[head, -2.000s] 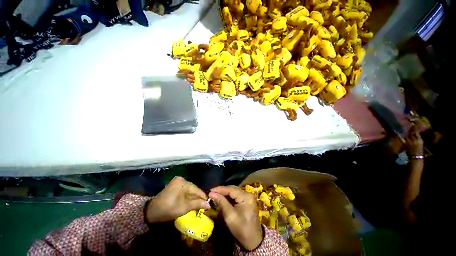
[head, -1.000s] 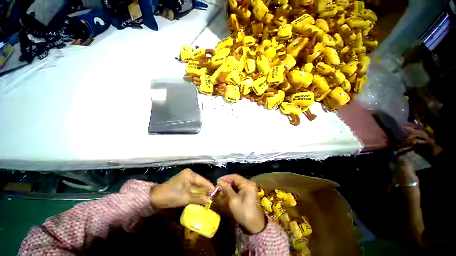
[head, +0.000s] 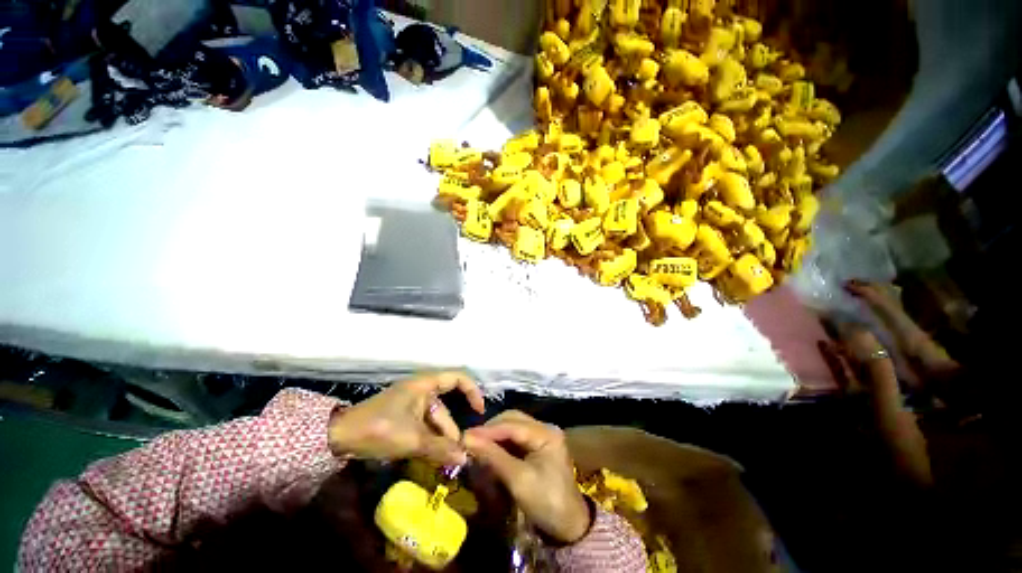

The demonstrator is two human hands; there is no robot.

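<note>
A yellow plush keychain toy [head: 421,524] hangs by its short yellow loop below my fingertips, in front of the table edge. My left hand [head: 406,419] pinches at the small silver hardware [head: 453,470] above the loop, index finger raised and curled. My right hand [head: 525,468] meets it from the right, thumb and finger pinched at the same spot. The exact hardware type is too small to tell. The toy's lower part is dark and partly hidden.
An open carton [head: 672,481] with yellow toys stands below right. On the white cloth [head: 202,257] lie a grey bag stack [head: 412,263], a large yellow toy pile [head: 672,168] and blue plush toys [head: 258,62]. Another person's hands [head: 869,336] are at the right.
The view has shifted, so the table items sit further right and lower. My left index finger has lifted and curled. The toy hangs slightly lower and further left. The other person's hands have moved.
</note>
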